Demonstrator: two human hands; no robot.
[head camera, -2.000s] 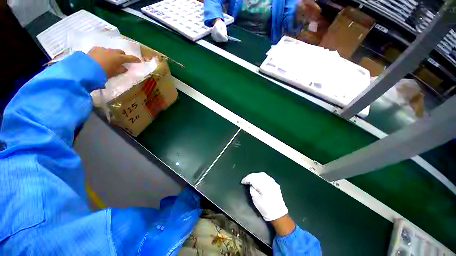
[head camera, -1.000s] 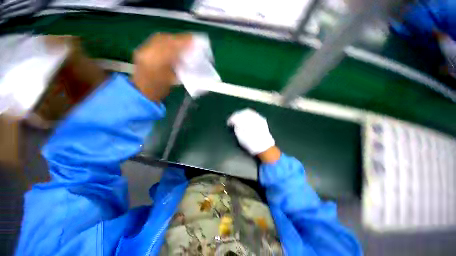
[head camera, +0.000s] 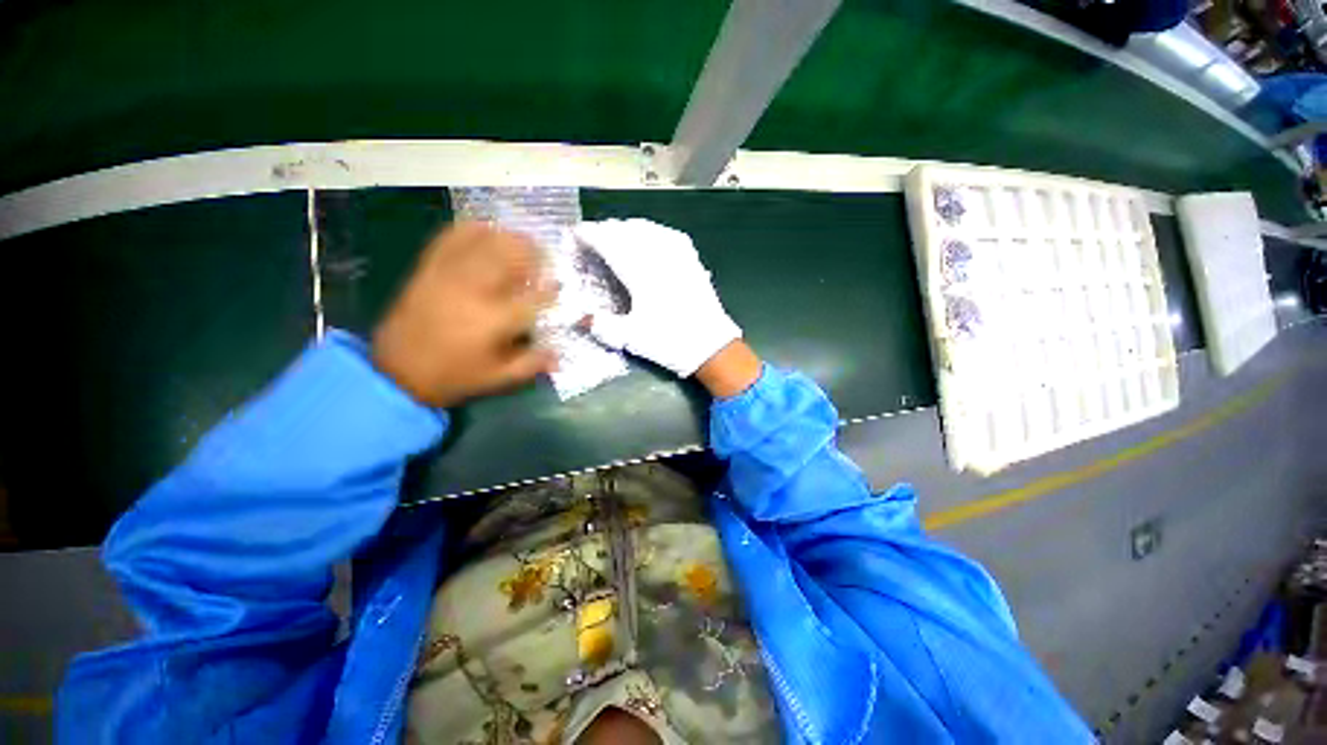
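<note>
My bare left hand (head camera: 466, 313) is blurred, with fingers curled at the left edge of a clear bubble bag (head camera: 590, 370); its hold on the bag is unclear. My white-gloved right hand (head camera: 658, 296) holds a small dark round part (head camera: 601, 280) between thumb and fingers, over or in that bag; which one is unclear. More bubble wrap (head camera: 517, 208) lies flat behind the hands, against the rail. A white compartment tray (head camera: 1048, 313) is to the right, with three wrapped parts (head camera: 956, 262) in its left column.
A second white tray (head camera: 1227, 280) stands farther right. A pale rail (head camera: 437, 163) and a slanting grey-white post (head camera: 739, 90) lie beyond the dark green bench top (head camera: 801, 291). The green belt (head camera: 364, 66) runs behind. Part of a person's blue sleeve shows at upper right.
My left hand has left the carton and brought bubble bags to the bench beside my right hand. The view has swung right; the carton is out of view and the tray is fully visible.
</note>
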